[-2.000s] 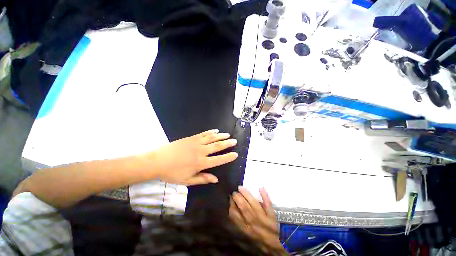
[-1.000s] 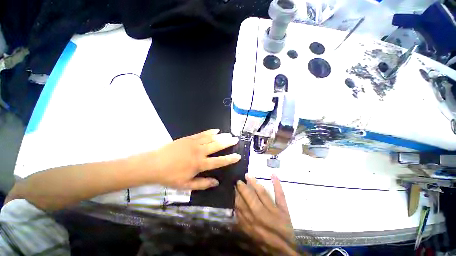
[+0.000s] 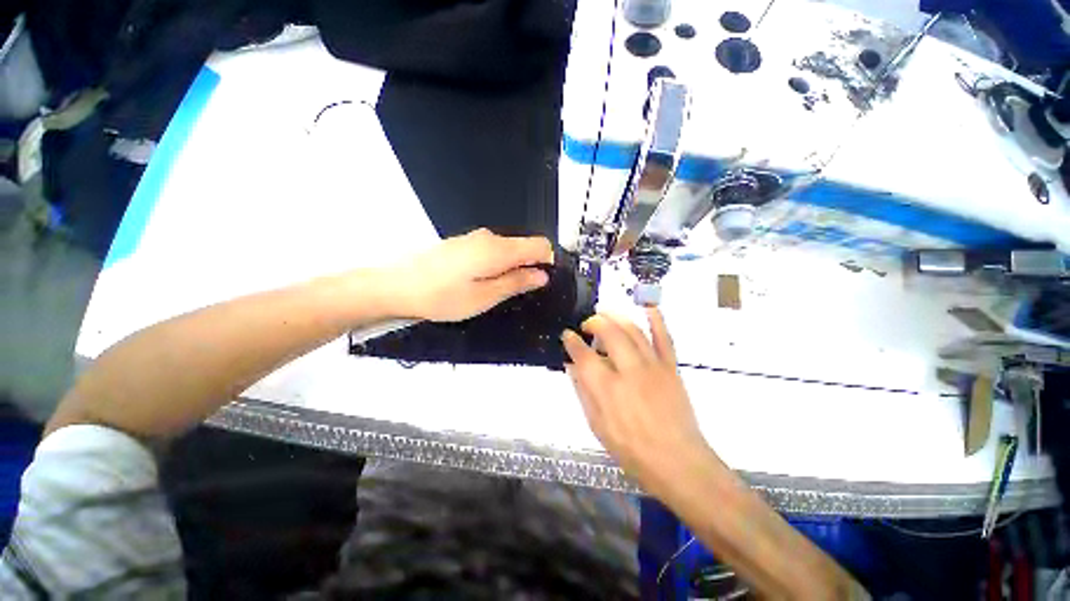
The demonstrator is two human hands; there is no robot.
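Observation:
A black garment panel (image 3: 475, 141) runs from the heap at the back of the table down to the presser foot (image 3: 595, 244) of the white sewing machine (image 3: 751, 141). Its near end lies on the table, with a thin pale strip (image 3: 393, 333) along its left side. My left hand (image 3: 469, 277) lies on the panel left of the foot, fingers bent over a raised fold of cloth. My right hand (image 3: 628, 382) is just in front of the foot, fingertips at the cloth's right edge. Whether either hand pinches the cloth is hard to tell.
The white table has a measuring scale (image 3: 528, 467) along its front edge. A tan tab (image 3: 729, 291) lies on the machine bed. A green-white pen (image 3: 1000, 484) and a slim tool stand at the right end. Dark cloth (image 3: 235, 35) is heaped behind and left.
The panel's near end has moved toward the foot, baring the table's front edge. My left hand's fingers have gone from spread flat to bent. My right hand has moved up closer to the foot.

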